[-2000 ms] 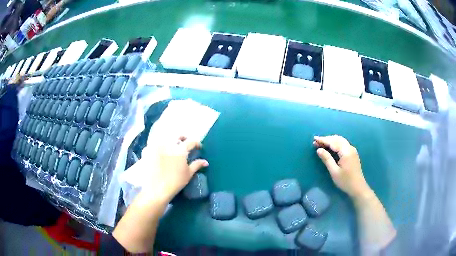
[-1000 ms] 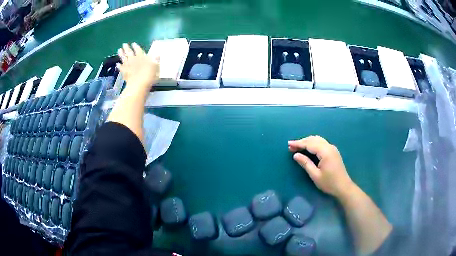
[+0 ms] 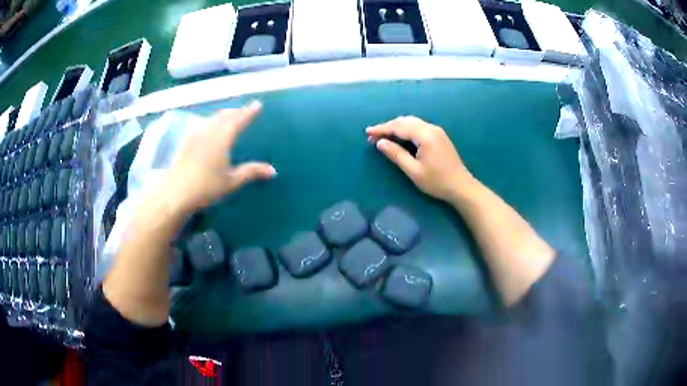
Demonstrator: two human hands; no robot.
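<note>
Several dark grey-blue charging cases lie loose on the green mat, near its front edge. My left hand is over the left part of the mat with thumb and fingers apart, holding nothing; it is slightly blurred. My right hand is over the middle of the mat, behind the cases, fingers curled and thumb near the index fingertip. I cannot tell whether something small is between those fingertips.
A blister tray with rows of cases stands at left, beside a white protective sheet. Beyond the white rail are box bases holding cases and earbuds, and white lids. Clear plastic wrap covers the right side.
My left hand has come back from the boxes to above the mat. The view has shifted, and the left box base now shows uncovered by my hand. My right hand keeps its curled pose.
</note>
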